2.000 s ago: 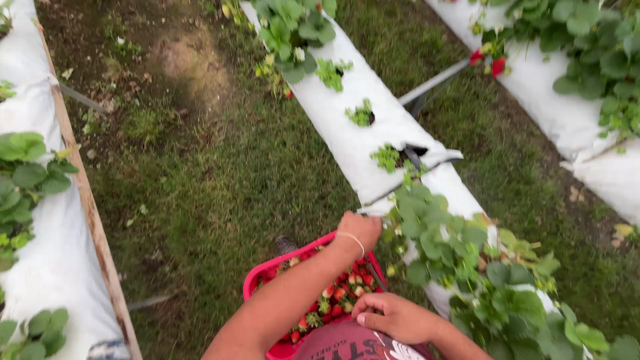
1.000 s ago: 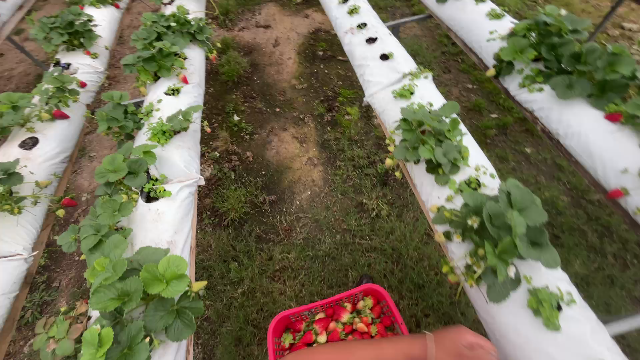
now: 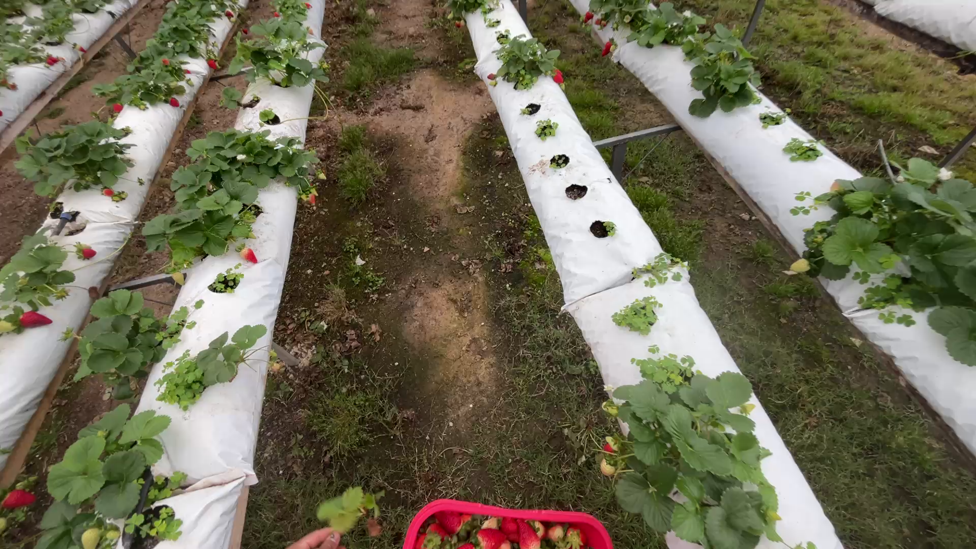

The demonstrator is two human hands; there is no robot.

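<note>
Only the fingertips of my left hand (image 3: 317, 540) show, at the bottom edge left of centre. They are at the base of a small green leaf sprig (image 3: 348, 509), which seems pinched between them; a small brownish bit hangs beside it. To the right, the red plastic basket (image 3: 507, 506) shows its upper part, with many red strawberries (image 3: 490, 537) inside, some pale-tipped or with green caps. What supports the basket is out of frame. My right hand is not in view.
White plastic-covered grow beds (image 3: 602, 267) run away on both sides of a dirt and grass path (image 3: 450, 320). Strawberry plants (image 3: 694, 450) with some red fruit grow from them. Several planting holes (image 3: 576, 191) show dark soil. Metal supports (image 3: 637, 137) span between beds.
The view has swung up and along the rows. The left hand, across the basket toward the right bed a second ago, is now left of the basket with a leaf sprig. The right hand has left view.
</note>
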